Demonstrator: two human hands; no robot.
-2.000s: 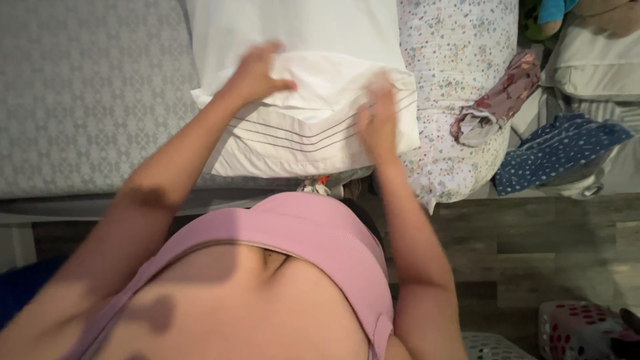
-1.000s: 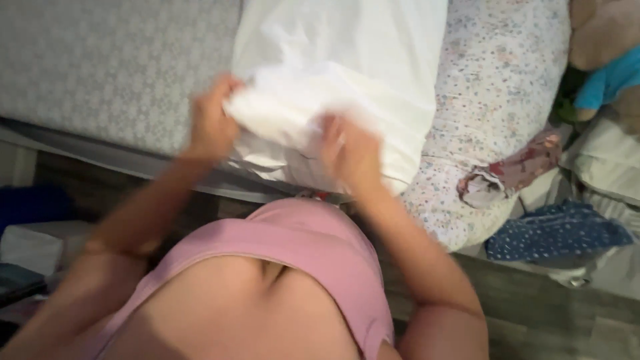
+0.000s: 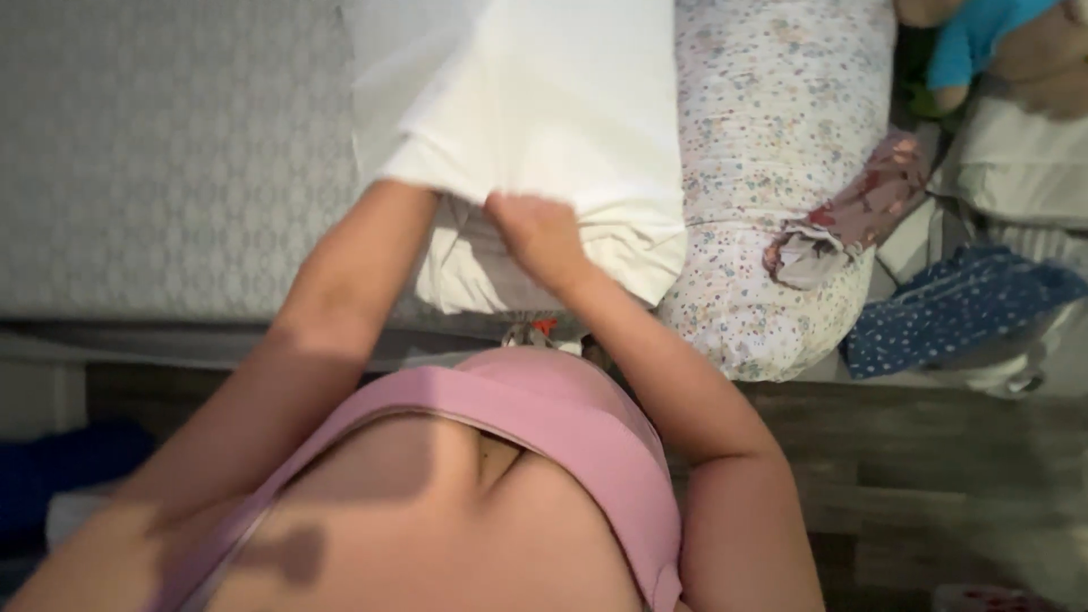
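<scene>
A white pillowcase (image 3: pixel 544 110), seemingly with a pillow in it, lies on a grey patterned mattress (image 3: pixel 170 170). My left hand is hidden inside or under the white fabric; only the wrist (image 3: pixel 408 191) shows at the cloth's edge. With curled fingers, my right hand (image 3: pixel 535 229) grips the edge of the pillowcase near its middle. Below that hand the fabric is bunched and creased.
Right of the pillowcase lies a long floral pillow (image 3: pixel 765 110), with a rolled floral cloth (image 3: pixel 858 212) across its edge. Further right are a dark blue dotted cloth (image 3: pixel 960 306) and a plush toy (image 3: pixel 1028 59). Wood-look flooring (image 3: pixel 918 442) shows below the bed.
My left hand, seen in both earlier frames, has gone under or into the white fabric. The dark-striped hem visible two seconds ago no longer shows plainly, and the edge is bunched.
</scene>
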